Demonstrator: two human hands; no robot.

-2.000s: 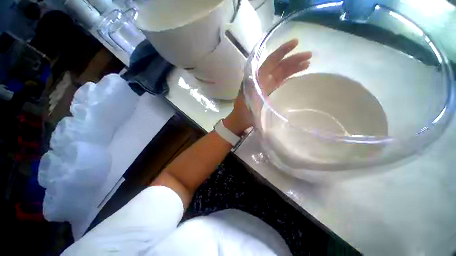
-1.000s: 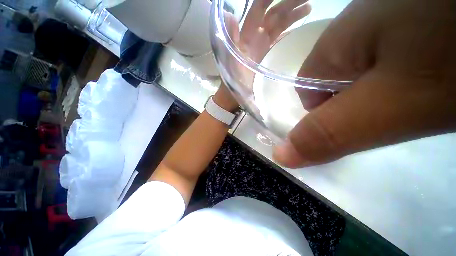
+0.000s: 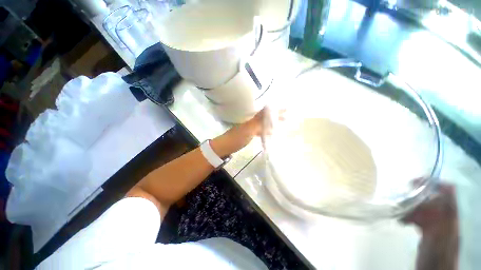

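Note:
A large clear vessel [image 3: 432,126] with a thick shiny rim and a small notch at the far side sits low over the white bench. A pale round shape [image 3: 337,158] shows through it. My left hand [image 3: 266,124] is at the vessel's left wall, washed out by glare; its fingers seem to rest against the wall. My right hand [image 3: 432,203] is blurred at the vessel's near right rim and appears to grip the rim. Stacked off-white bowls [image 3: 211,63] stand just beyond my left hand, with a dark slot near one rim.
A dark blue cloth [image 3: 155,74] lies beside the bowl stack. White puffy wrapped pieces [image 3: 63,137] stand on white sheets [image 3: 132,118] at the left. Clear vessels [image 3: 126,26] are at the bench's far end. The bench's dark edge runs diagonally near my body.
My right hand has moved from close before the camera to the vessel's right rim. My left hand's spread fingers have come down to the vessel's left wall. The view has shifted.

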